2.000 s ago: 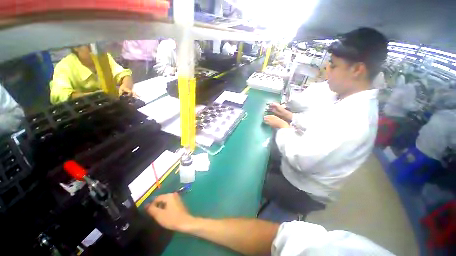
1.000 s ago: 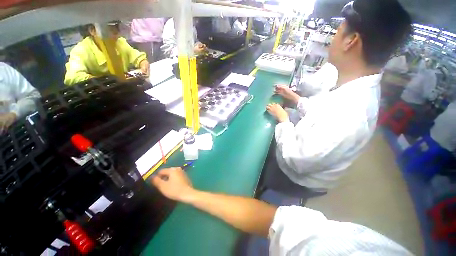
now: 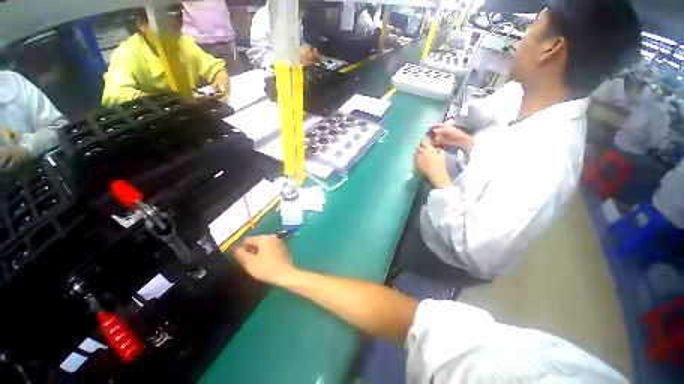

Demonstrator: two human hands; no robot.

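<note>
My right hand (image 3: 262, 259) reaches in from the lower right, fingers curled together at the right edge of the black clamping fixture (image 3: 217, 300). Its fingertips are small and blurred; a dark spot shows between them, but I cannot tell whether it is a held part. One toggle clamp's red grip (image 3: 126, 193) points up and left; another red grip (image 3: 120, 337) lies lower, near the bottom left. A thin dark-blue stick (image 3: 289, 232) lies just beyond my hand. My left hand is not in view.
A whitish bottle (image 3: 290, 202) and wipes (image 3: 312, 199) stand by the yellow post (image 3: 291, 120). A red stick (image 3: 250, 208) lies on white paper (image 3: 234, 219). Beyond is a component tray (image 3: 341, 142). Black trays (image 3: 135, 124) sit behind. A white-sleeved worker (image 3: 510, 180) sits at right along the green mat (image 3: 337, 240).
The view has shifted, bringing the lower red grip into sight. My right hand stays by the fixture's edge; the dark disc visible at its fingertips earlier is now unclear.
</note>
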